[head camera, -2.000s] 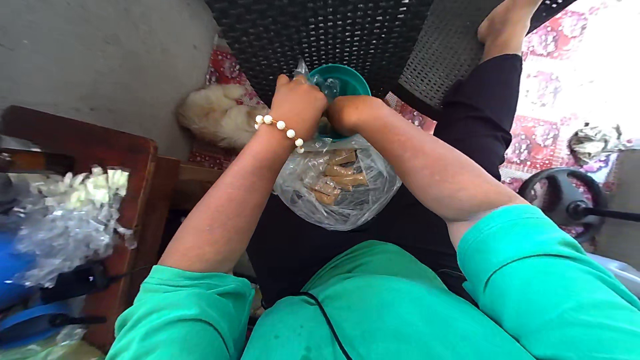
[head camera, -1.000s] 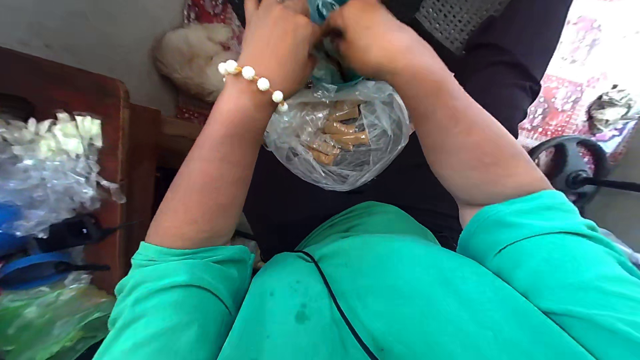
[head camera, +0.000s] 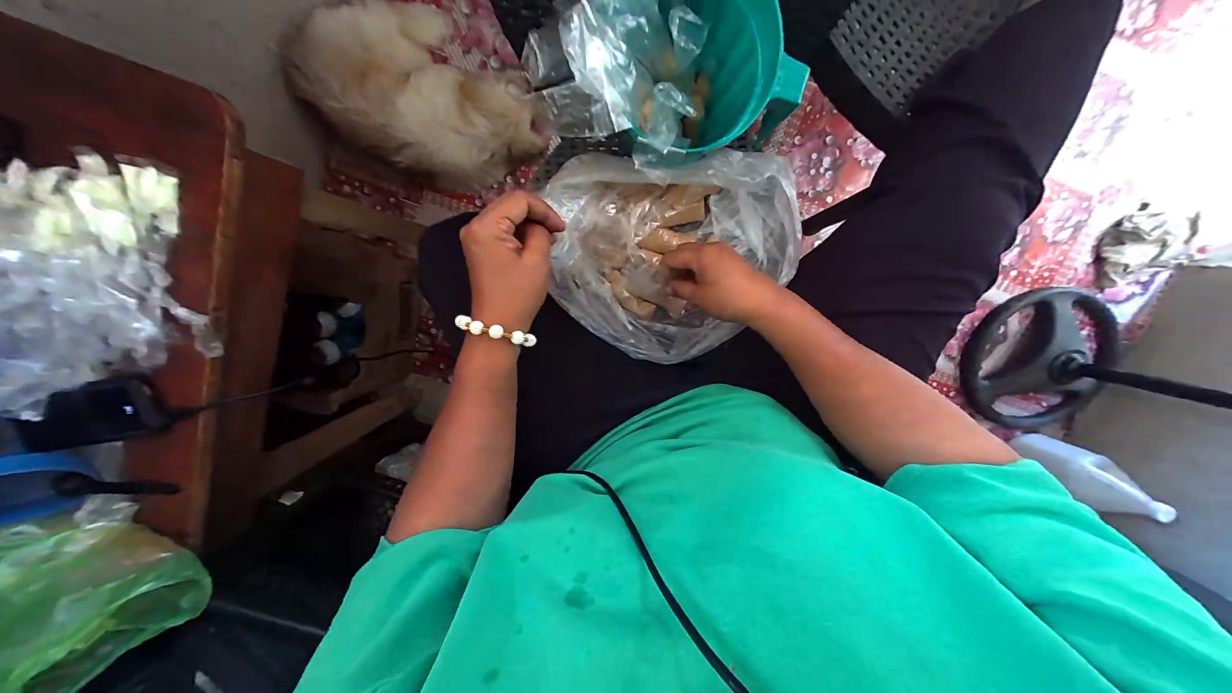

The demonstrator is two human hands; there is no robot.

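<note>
A clear plastic bag point(head camera: 664, 337) rests on my lap, its mouth spread around several small tan pieces point(head camera: 685, 207) that look like paper or card. My left hand point(head camera: 510, 255), with a white beaded bracelet point(head camera: 496, 331) at its wrist, is at the bag's left rim, thumb and forefinger close together; whether they pinch the film is unclear. My right hand point(head camera: 717, 279) reaches into the bag from the right, fingertips on the tan pieces; a firm hold cannot be made out. Just beyond the bag, a teal plastic bucket point(head camera: 760, 77) holds clear plastic packets point(head camera: 616, 67) and some tan bits.
A furry, cream-coloured animal point(head camera: 414, 96) lies left of the bucket. At left, a wooden table point(head camera: 207, 289) bears a heap of small plastic packets point(head camera: 77, 289) and a black device point(head camera: 101, 412). A green plastic bag point(head camera: 106, 597) is below. A black wheel point(head camera: 1039, 356) stands at right.
Both hands have come back from the bucket to the bag on my lap and moved apart. The view has shifted, showing more of the bucket and the animal.
</note>
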